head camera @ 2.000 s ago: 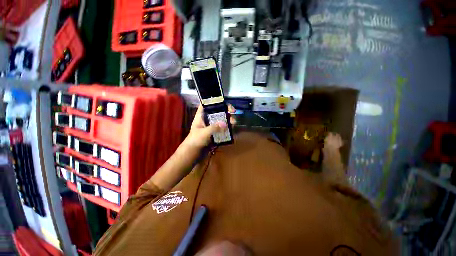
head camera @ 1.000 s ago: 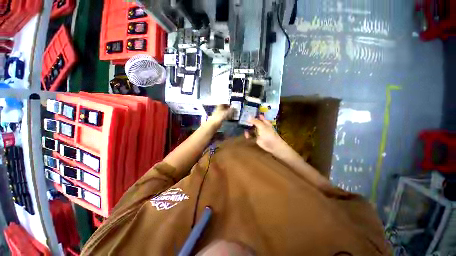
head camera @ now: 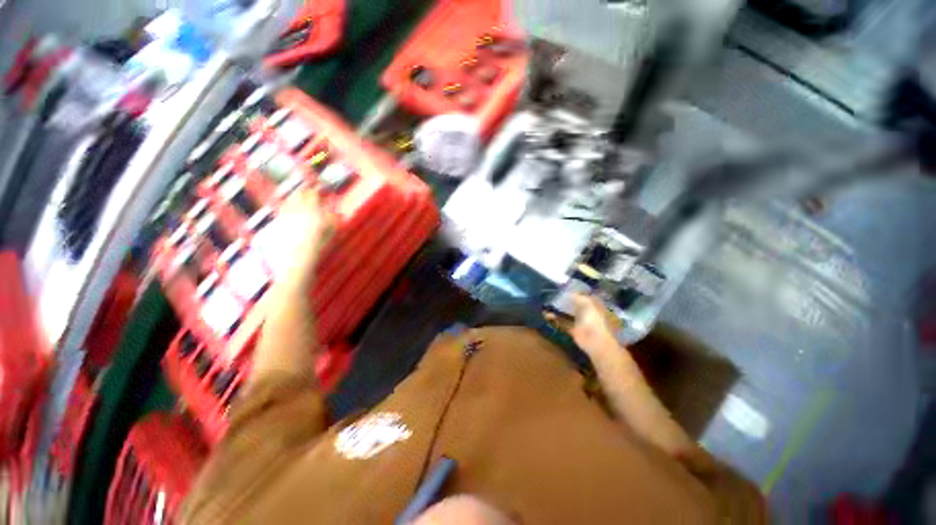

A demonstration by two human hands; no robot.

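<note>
The view is tilted and blurred. My left hand (head camera: pixel 304 228) is over the top red-orange tray (head camera: pixel 347 210) of the stack at left; blur and glare hide whether its fingers hold anything. My right hand (head camera: pixel 590 316) is at the machine's front right edge. A device with a pale half (head camera: pixel 567 298) shows at its fingertips. A fixture with dark and light parts (head camera: pixel 614 260) is just beyond that hand. Rows of opened devices (head camera: pixel 243 197) lie in the tray.
The machine bed (head camera: pixel 539 244) is in front, with a round fan (head camera: pixel 449 144) at its left. Another red tray (head camera: pixel 462 67) with dark devices lies beyond the fan. A brown box (head camera: pixel 693 379) is below the machine's right side. A white shelf edge (head camera: pixel 125 220) runs along the left.
My left hand has moved from the machine to the tray stack at left. My right hand stays by the machine's front edge. The view has turned, and the trays now appear nearer the centre.
</note>
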